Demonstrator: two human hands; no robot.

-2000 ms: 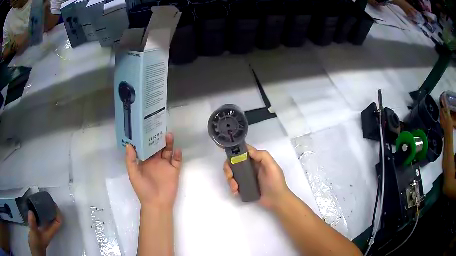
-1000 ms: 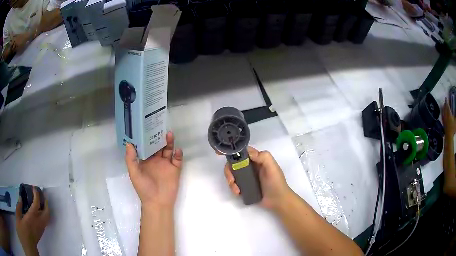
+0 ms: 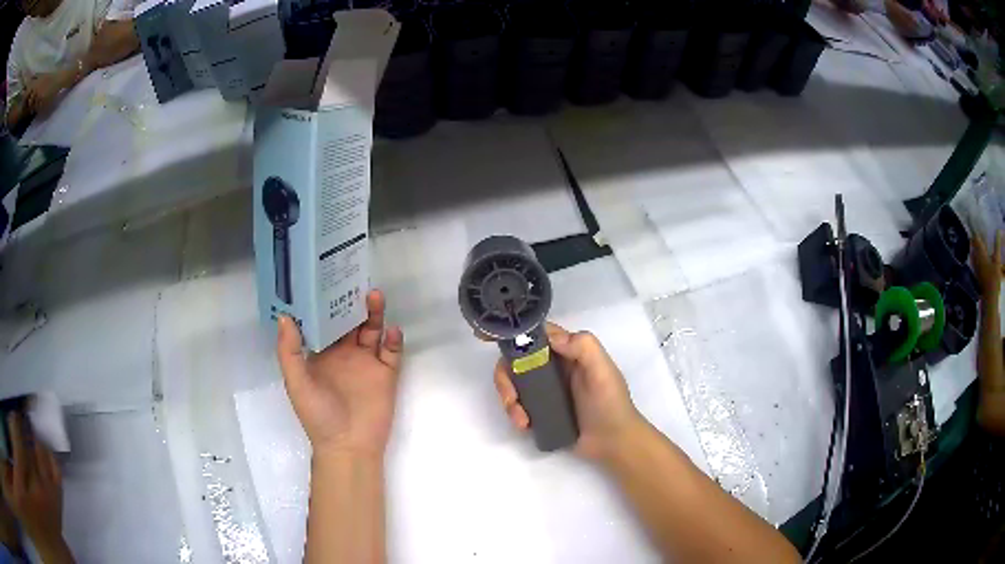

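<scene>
My left hand [image 3: 344, 380] holds the light blue retail box [image 3: 314, 226] upright by its lower end, thumb on the front and fingers at the side. Its top flap [image 3: 355, 55] stands up and the end is open. The fan picture and small text face me. My right hand [image 3: 590, 391] is closed around the handle of the dark grey mini fan [image 3: 505, 289]. The fan head is up, with its ringed face towards me. A yellow label [image 3: 530, 361] shows on the handle just below the head. Some right fingers are hidden behind the handle.
Black cup-like holders [image 3: 540, 72] stand in a row at the back. More retail boxes [image 3: 237, 50] stand at the back left. A bench device with a green spool [image 3: 909, 322] and wire is at right. Another person's hand [image 3: 33, 485] is at lower left. Other people sit around the table.
The fan head has tilted slightly and sits a little lower than two seconds ago. The box has hardly moved. The neighbour's hand at lower left has moved further left.
</scene>
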